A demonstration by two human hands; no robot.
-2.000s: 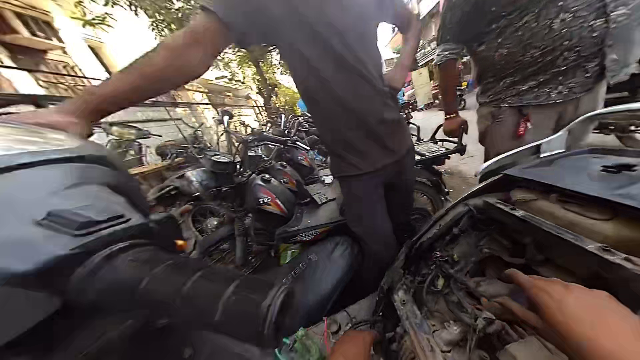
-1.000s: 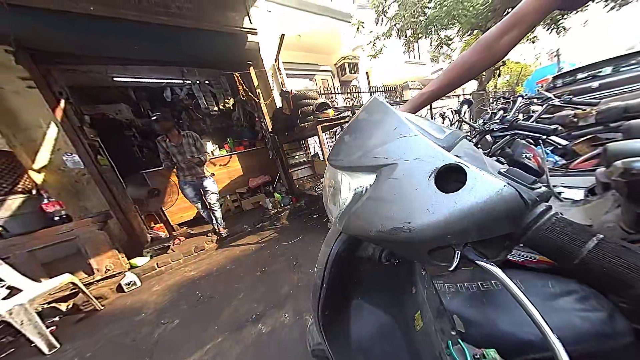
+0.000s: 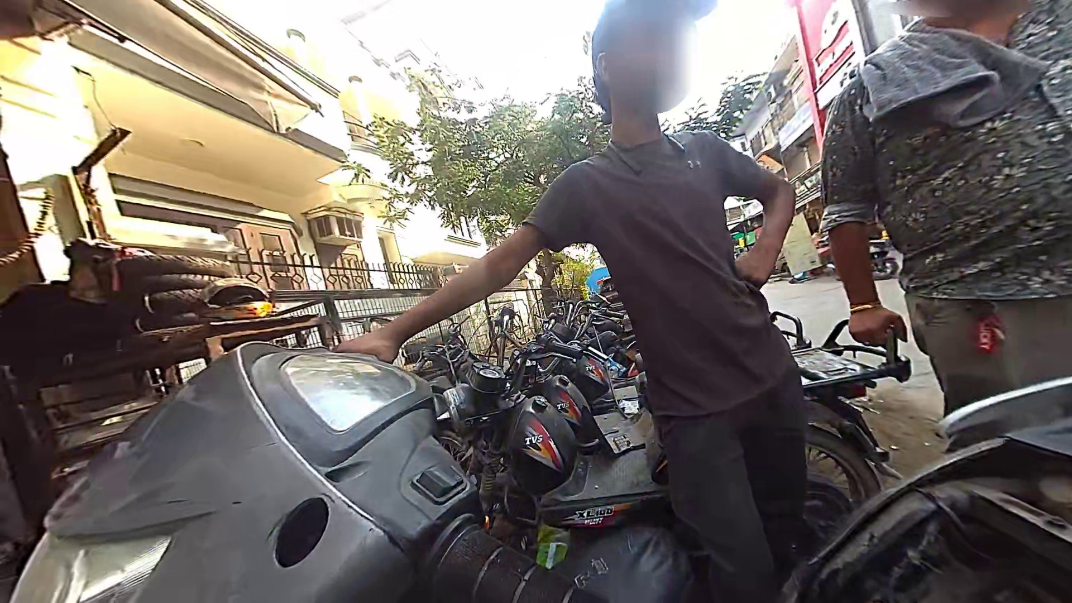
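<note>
Neither my left hand nor my right hand shows in the head view. Close in front, at the lower left, is the grey front cowl of a scooter (image 3: pixel 209 494) with a clear instrument cover (image 3: pixel 347 389), a round dark hole and a ribbed black handgrip (image 3: pixel 494 565). At the lower right, part of a dark vehicle body (image 3: pixel 955 536) with a pale curved edge is visible. A person in a dark T-shirt (image 3: pixel 662 276) stands beyond the scooter, one hand (image 3: pixel 373 343) on top of its cowl.
Parked TVS mopeds (image 3: pixel 540 444) stand closely behind the scooter. Another person in a patterned shirt (image 3: pixel 971 167) holds a rear rack (image 3: pixel 846 364) at the right. Stacked tyres (image 3: pixel 176 285) lie on a wooden rack at the left, before a metal railing (image 3: pixel 402 293).
The view has swung widely, from the shop front back to the people and mopeds. Two seconds ago two hands showed at an open scooter body at the lower right; they are now out of view.
</note>
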